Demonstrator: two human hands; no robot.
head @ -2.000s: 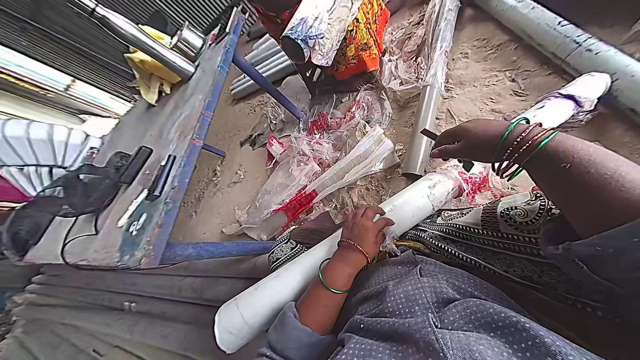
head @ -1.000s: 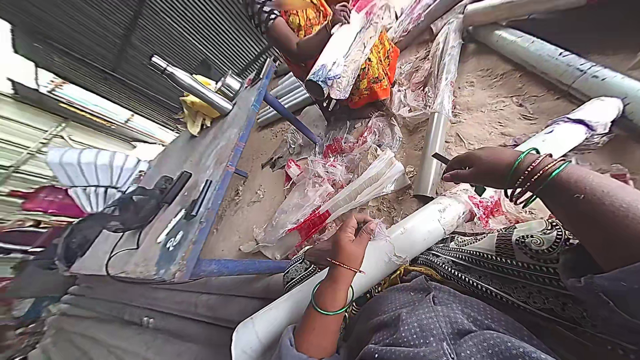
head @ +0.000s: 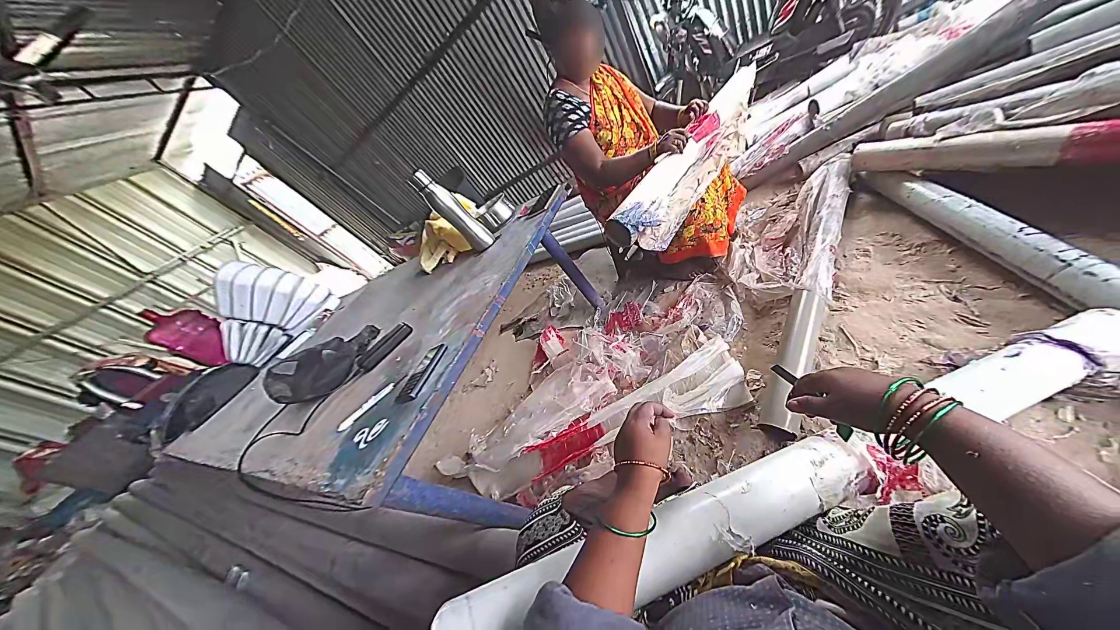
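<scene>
A white pipe point(head: 744, 516) lies slantwise across my lap, with torn clear and red plastic film point(head: 892, 468) still around its far right part. My right hand point(head: 831, 395) grips a small dark tool point(head: 784, 374), perhaps a blade, above that film. Raised off the pipe, my left hand point(head: 646, 433) is closed, fingertips pinched; a wisp of clear film seems to be between them, though it is hard to tell. Behind it, crumpled clear and red plastic film point(head: 604, 394) is heaped on the sandy ground.
A blue-edged table point(head: 472, 297) at left carries a steel flask point(head: 451, 208), a yellow cloth point(head: 440, 243), a black mesh item and a cable. Beyond the film sits another person point(head: 612, 131) handling a film-wrapped pipe point(head: 682, 179). More pipes point(head: 989, 232) lie at right.
My left hand has lifted off the pipe, where it rested two seconds ago. My right hand stays near the film with the dark tool. The view has tilted up, showing more of the other person.
</scene>
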